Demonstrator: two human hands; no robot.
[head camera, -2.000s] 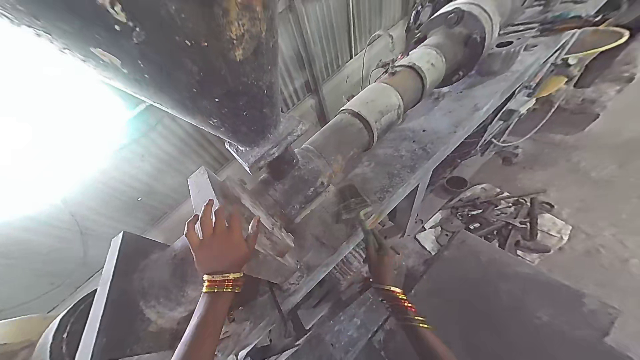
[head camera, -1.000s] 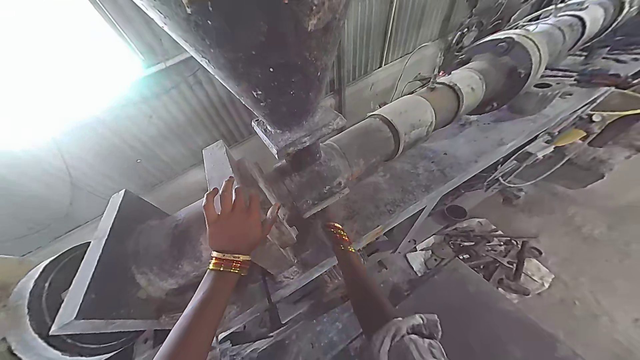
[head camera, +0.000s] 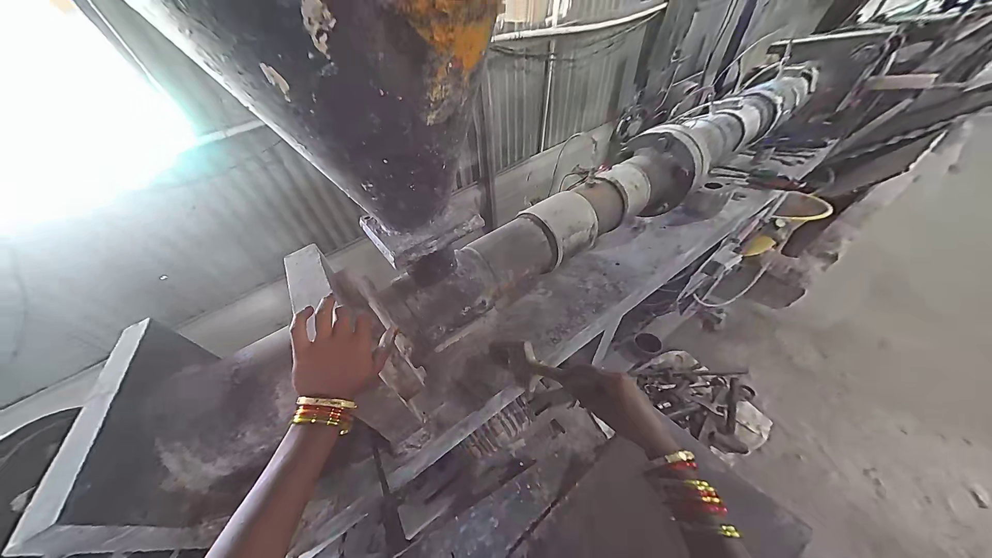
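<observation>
My left hand (head camera: 333, 353) rests with spread fingers on a dusty metal flange (head camera: 380, 325) of the long machine, at left of centre. In my right hand (head camera: 608, 395) is a brush (head camera: 523, 363), gripped by its handle; its dark head is over the metal bed of the machine (head camera: 597, 287). Just beyond my left hand, the narrow foot of a dark metal hopper (head camera: 387, 116) meets the barrel (head camera: 515, 248), which carries pale bands and runs away to the upper right. Bangles circle both wrists.
A sloped metal guard (head camera: 139, 442) stands at lower left. On the right, metal tools and parts (head camera: 697, 395) lie in a heap on a sheet on the floor, near a yellow-rimmed basin (head camera: 806, 208). A corrugated wall (head camera: 535, 108) is behind the machine.
My right hand was reaching in below the hopper a second ago, and has drawn back to the right with the brush. My left hand stays at the flange.
</observation>
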